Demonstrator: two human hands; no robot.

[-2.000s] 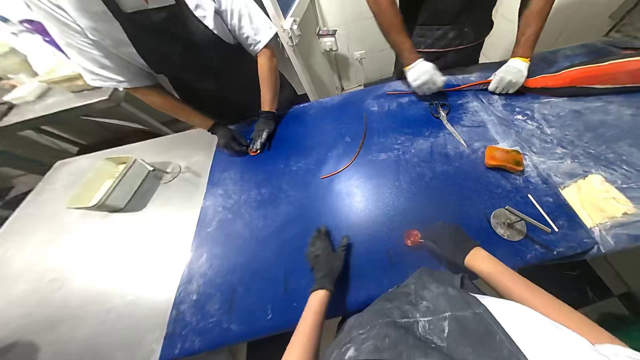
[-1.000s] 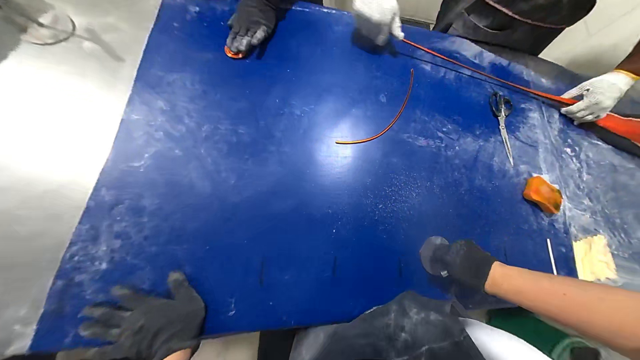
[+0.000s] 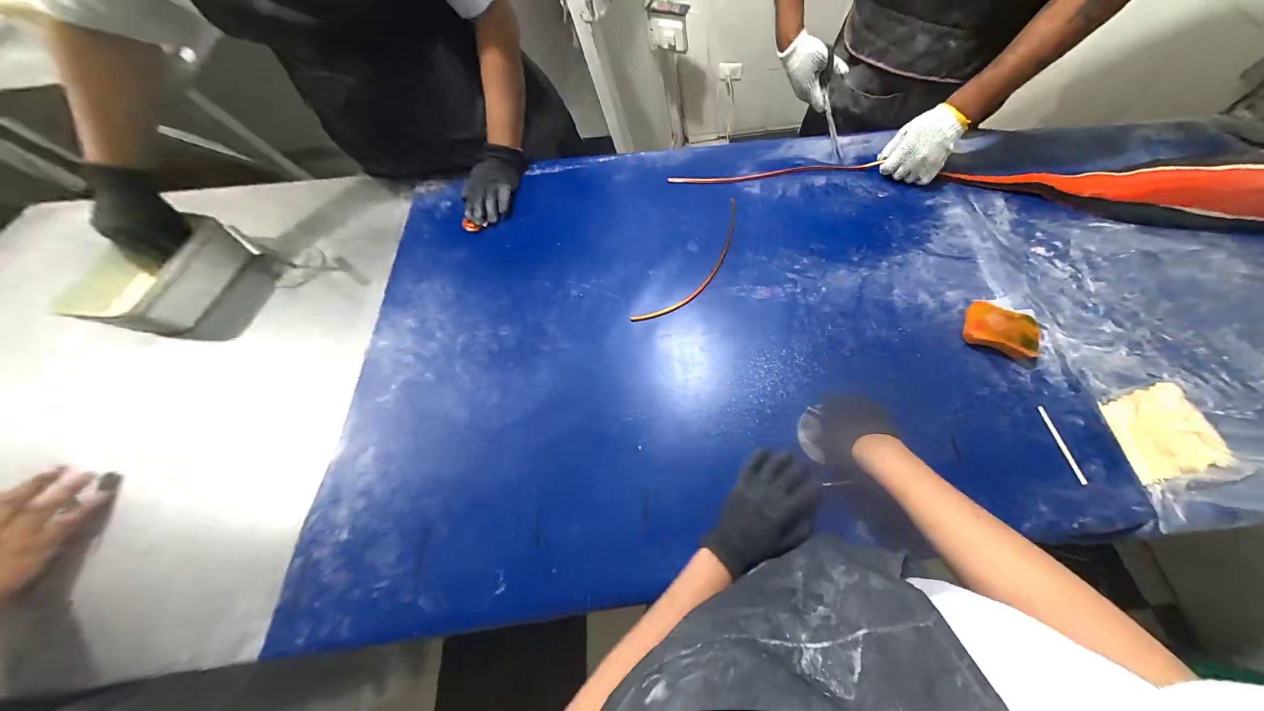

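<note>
My left hand (image 3: 765, 509), in a black glove, is near the table's front edge with its fingers apart and nothing seen in it. Just beyond it, my right hand (image 3: 857, 427), also black-gloved and blurred, grips a round flat disc (image 3: 812, 434); what lies under the disc is hidden. Farther off on the blue mat (image 3: 553, 395) lies a thin curved red-brown strip (image 3: 713, 272). A co-worker's white-gloved hand (image 3: 923, 146) holds a longer thin strip (image 3: 770, 176) that runs from a thick red-orange striped roll (image 3: 1165, 188); the other white glove grips scissors (image 3: 832, 133).
An orange block (image 3: 1000, 329), a white stick (image 3: 1063, 446) and a pale yellow slab (image 3: 1165, 434) lie at right. Another co-worker's black glove (image 3: 492, 186) touches a small orange piece (image 3: 472, 225); the other reaches into a tub (image 3: 202, 281). A bare hand (image 3: 49, 523) is at far left.
The scissors, on the mat before, are now in the co-worker's white glove. My left hand has moved right, close to my right hand. A black-gloved co-worker's hand is now in the tub.
</note>
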